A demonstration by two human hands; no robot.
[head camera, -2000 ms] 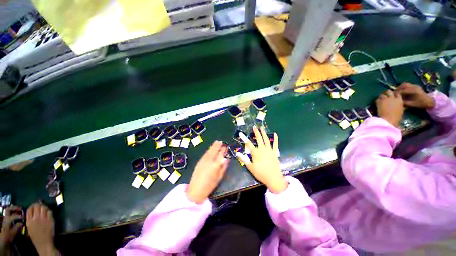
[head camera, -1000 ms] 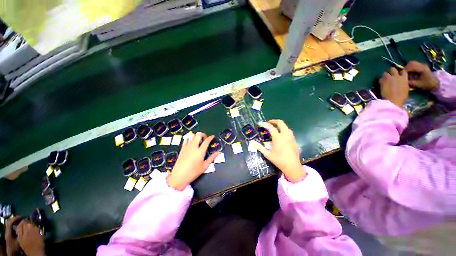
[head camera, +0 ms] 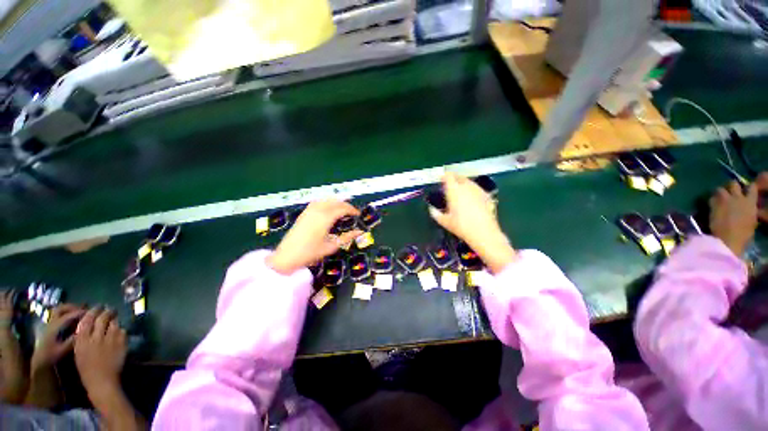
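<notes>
Several dark smartwatch units [head camera: 360, 266] with white batteries [head camera: 363, 291] lie in a front row on the green worktop. More units [head camera: 370, 217] lie in a back row, partly hidden by my left hand [head camera: 316, 236]. Its fingertips are on or just above units there; I cannot tell if they grip one. My right hand [head camera: 468, 210] is farther back, over a pair of units [head camera: 437, 199] by the white strip. Its fingers touch or cover them, and any grip is hidden. Thin tweezers [head camera: 396, 199] lie beside the strip.
A metal post [head camera: 581, 93] and a wooden board [head camera: 539, 71] with a light box stand behind at right. A yellow sheet [head camera: 227, 34] hangs at upper left. Neighbours' hands work at left [head camera: 101, 345] and right [head camera: 734, 219], near other watch units [head camera: 648, 227].
The view has shifted. My left hand has moved from the front row to the back row. My right hand has moved from the front row back to the pair near the strip.
</notes>
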